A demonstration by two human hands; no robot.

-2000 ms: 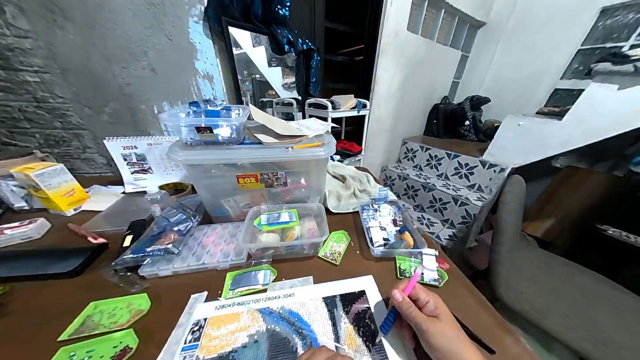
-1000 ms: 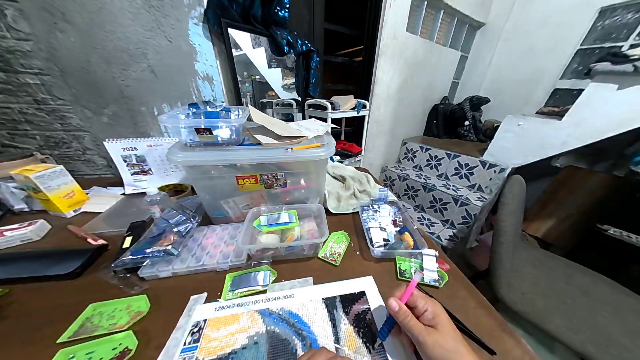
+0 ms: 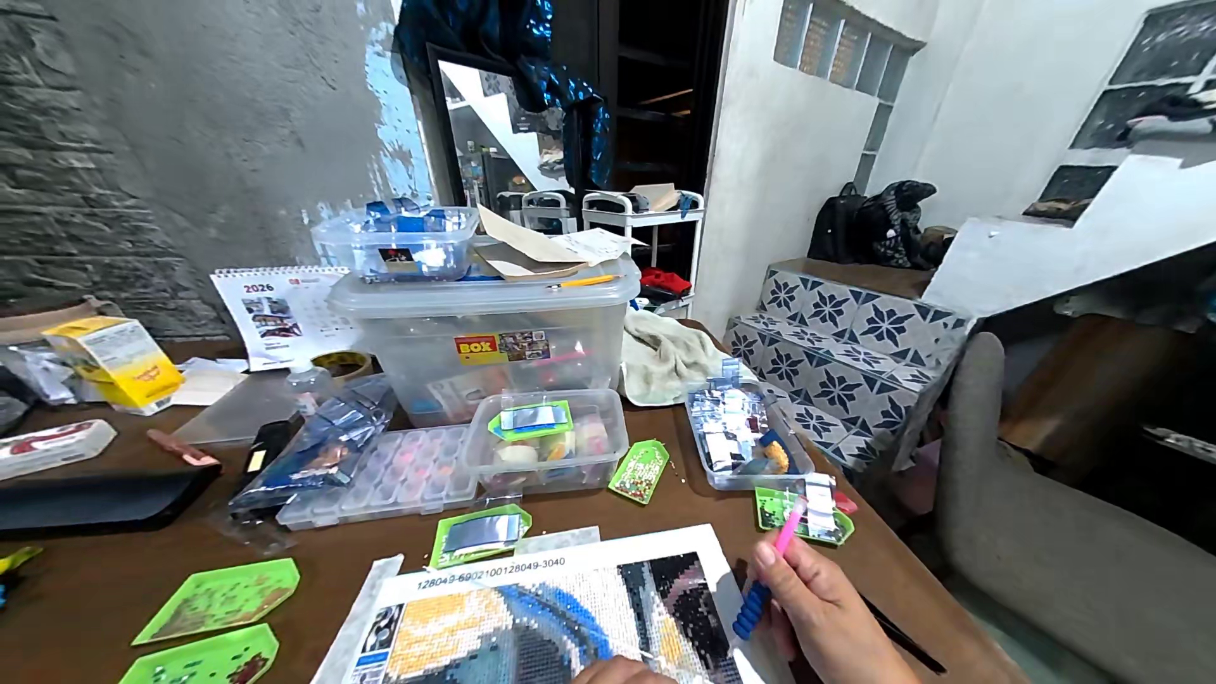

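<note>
A diamond painting canvas (image 3: 560, 608) with a white printed margin lies at the bottom centre, partly covered with small coloured drills. My right hand (image 3: 822, 608) holds a pink pen (image 3: 788, 527) with a blue ribbed grip over the canvas's right margin. Only the fingers of my left hand (image 3: 622, 671) show, resting on the canvas at the bottom edge; whatever they may hold is hidden. A green drill tray (image 3: 774, 503) with a small white packet on it sits just beyond my right hand. Another green tray (image 3: 480, 535) with a packet lies above the canvas's top edge.
Two green trays (image 3: 223, 598) lie left of the canvas. Behind it stand a compartment box (image 3: 380, 480), an open plastic container (image 3: 546, 475), a small green tray (image 3: 639, 471) and a container of packets (image 3: 741, 480). A large lidded storage box (image 3: 494, 332) stands farther back. A grey chair (image 3: 1064, 532) is at right.
Between two seconds and one second ago, my right hand with the pen dipped slightly toward the canvas; now the pen is a little higher again. My left hand's fingers have moved right along the bottom edge.
</note>
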